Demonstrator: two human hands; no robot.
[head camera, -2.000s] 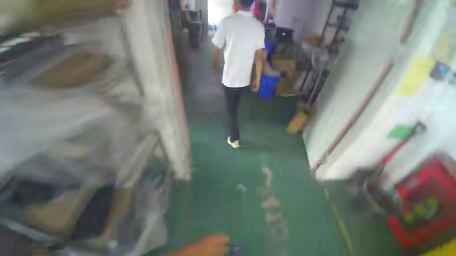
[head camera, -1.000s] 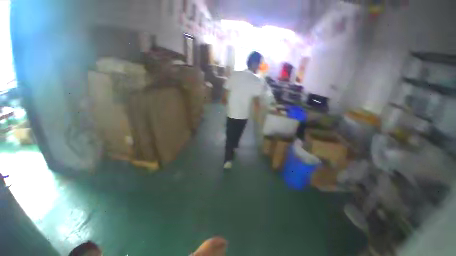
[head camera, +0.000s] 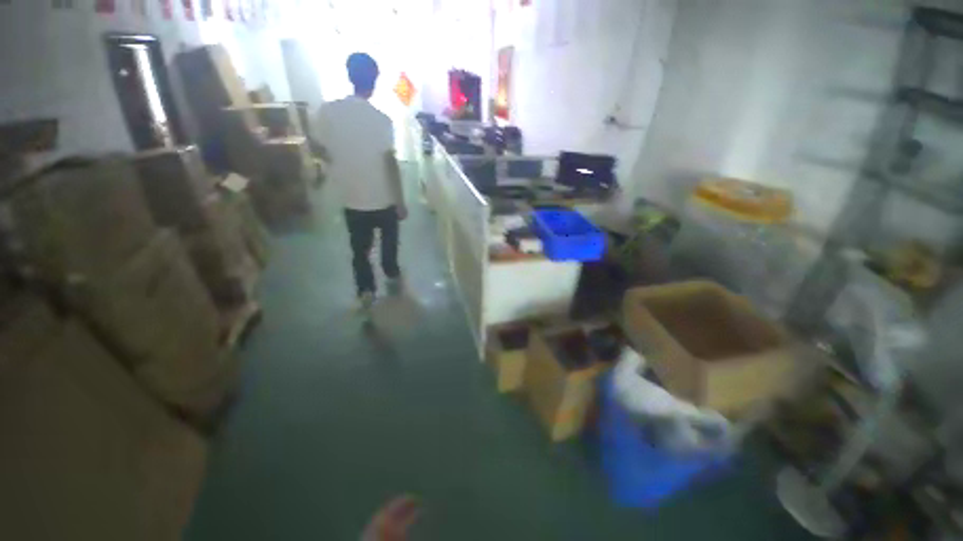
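A small, blurred part of a hand, apparently my left hand, shows at the bottom edge, left of centre. It is cut off, and whether it holds anything cannot be told. My right hand is not in view. Nearest ahead on the right stands a blue bin or bag with white plastic over its top. Beside it are an open brown carton and smaller open cartons.
A person in a white shirt walks ahead on the green floor. Brown cartons or boards line the left. A low partition borders desks with monitors and a blue crate. A white fan-like stand and shelving stand right.
The doorway passed through earlier is out of view. The view has moved deeper into the room and turned, so the person now appears further left. The blue bin and cartons look closer.
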